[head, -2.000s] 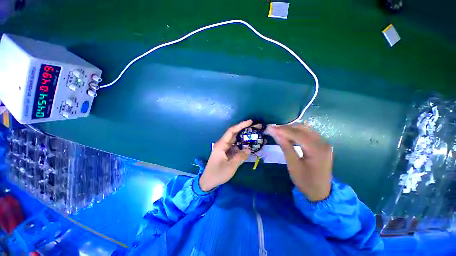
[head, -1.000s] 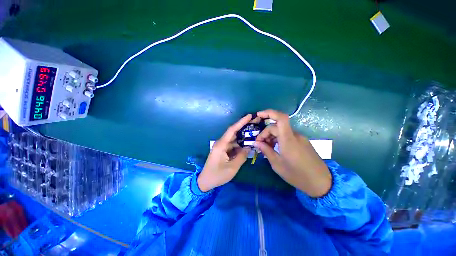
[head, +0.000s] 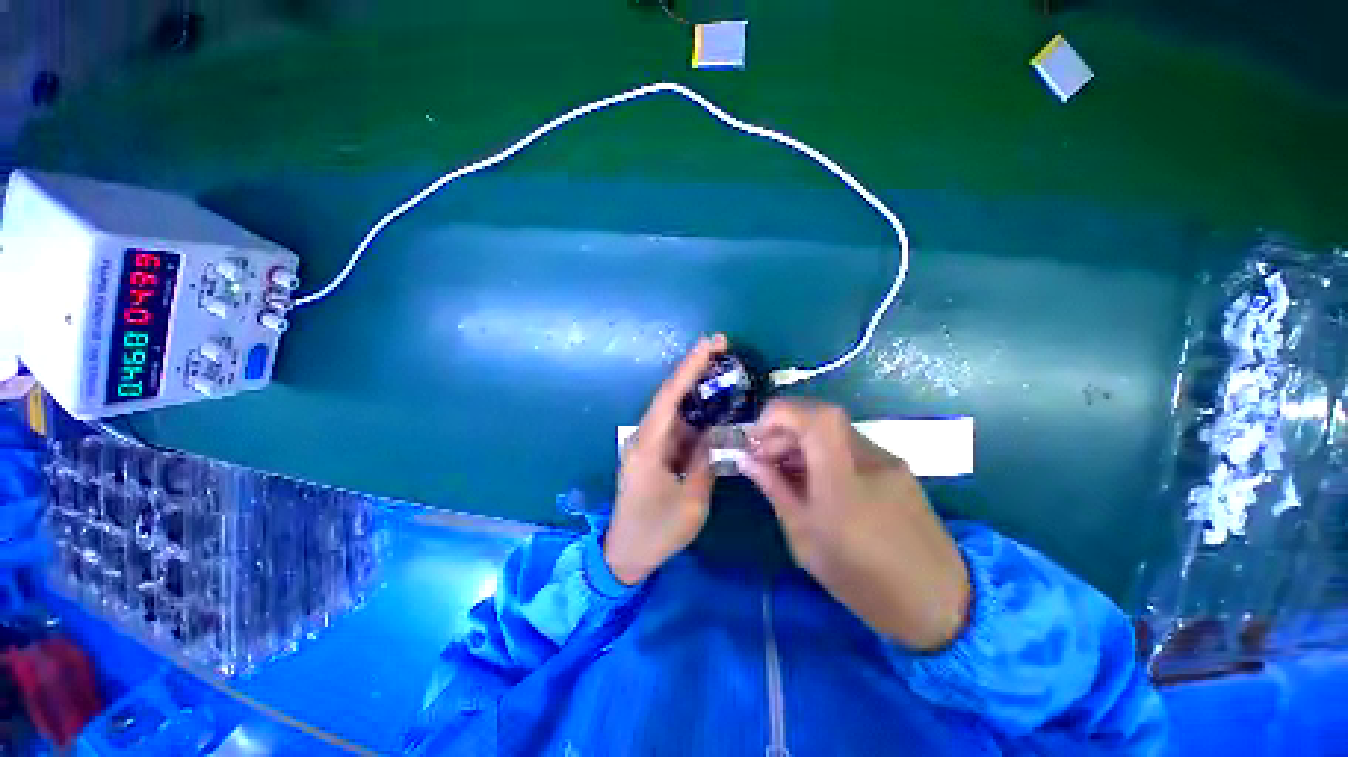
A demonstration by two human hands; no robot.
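My left hand (head: 659,481) holds a round black electronic module (head: 722,388) with shiny parts and a white patch on its face. The white power lead (head: 899,244) ends in a pale plug at the module's right edge. My right hand (head: 843,503) is just below and right of the module, its fingertips pinched near a small whitish piece (head: 729,456); whether this is an adhesive piece or part of the battery I cannot tell. A long flat white strip (head: 931,445) lies on the bench, partly behind my hands.
The power supply (head: 192,303) with lit red and green digits stands at left. Two pouch batteries (head: 720,45) (head: 1061,68) lie along the far side. A clear bag with white pieces (head: 1246,414) is at right, and a blister tray (head: 163,547) at lower left.
My right hand has moved down from the module's face, exposing the plug at its right edge. The far batteries have shifted left in view. The green digits have changed.
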